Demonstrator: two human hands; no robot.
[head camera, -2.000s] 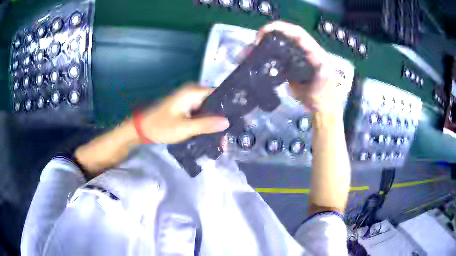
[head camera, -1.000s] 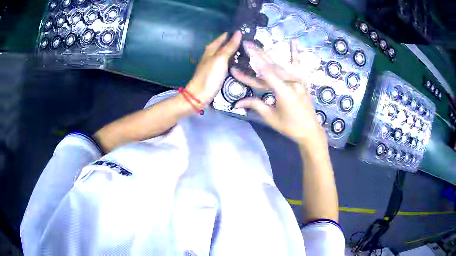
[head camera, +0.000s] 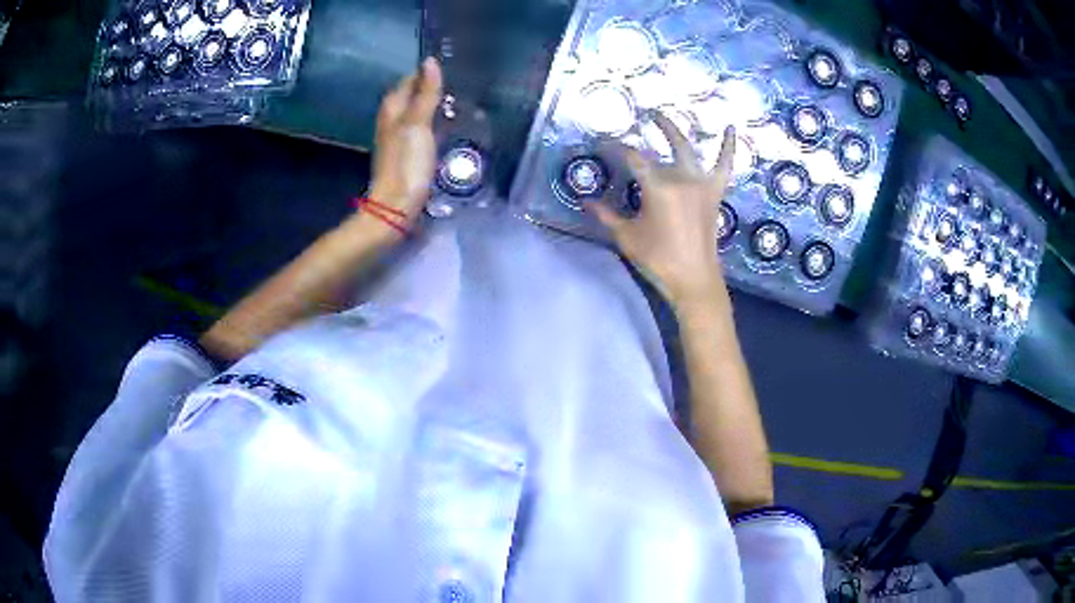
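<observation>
A dark four-place holder (head camera: 473, 59) lies lengthwise away from me, left of the clear blister tray (head camera: 536, 177). A round unit (head camera: 460, 169) with a bright centre sits at its near end. My left hand (head camera: 404, 153) holds the holder's left edge, fingers extended along it. My right hand (head camera: 672, 218) is over the tray's near part, fingers spread, partly covering a dark round unit (head camera: 634, 194); whether it touches this unit is unclear. Another round unit (head camera: 584, 177) sits in the tray's near left corner, with several more at the right.
Filled trays stand at the far left (head camera: 200, 53) and right (head camera: 961, 265). Filled holders (head camera: 928, 77) lie beyond the main tray on the green bench (head camera: 354, 65). Black cables (head camera: 937, 471) hang at the lower right above a floor with a yellow line (head camera: 837, 468).
The holder went from raised and tilted in both hands to lying left of the tray. A round unit now shows clearly at its near end. My right hand has left the holder and opened over the tray.
</observation>
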